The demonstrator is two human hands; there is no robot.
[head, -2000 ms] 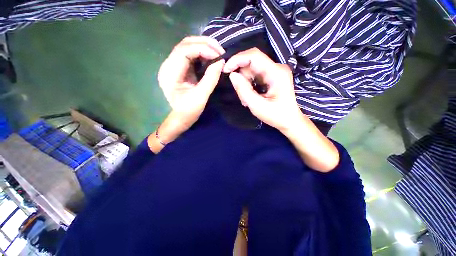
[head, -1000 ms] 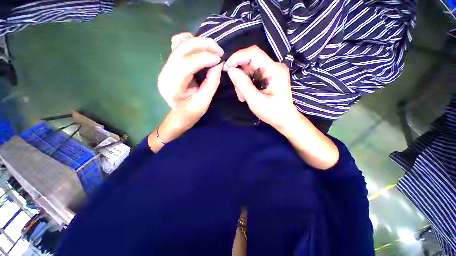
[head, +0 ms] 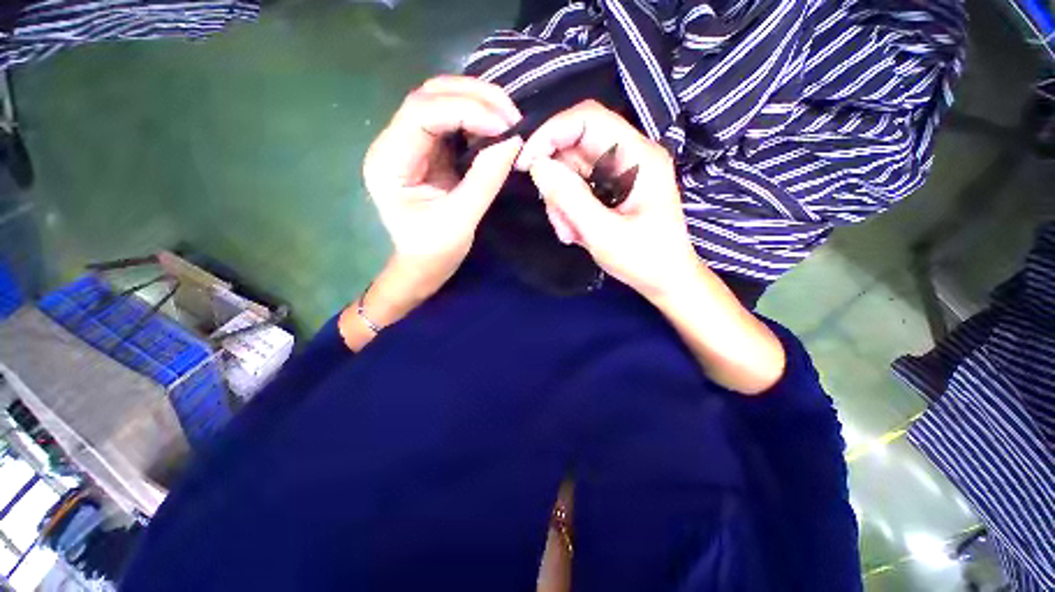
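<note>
The navy and white striped garment (head: 798, 127) lies bunched in front of me, at the top centre and right. Its dark facing (head: 538, 226) reaches down between my hands. My left hand (head: 434, 174) pinches the dark cloth at its edge, fingers curled around it. My right hand (head: 607, 197) has thumb and forefinger together, touching the left fingertips at the cloth edge. A small dark pointed tool, perhaps thread snips (head: 613, 177), is tucked in the right palm. I cannot make out a needle or thread.
Striped cloth (head: 127, 26) shows at the upper left. Another striped piece (head: 995, 428) hangs at the right. A blue crate (head: 139, 341) and a grey-topped surface (head: 87, 387) stand at the lower left. The floor (head: 220, 150) is green.
My hands stay almost in place, with small finger shifts. The tool in my right palm shows more clearly, its points spread and turned upward. The garment has barely moved.
</note>
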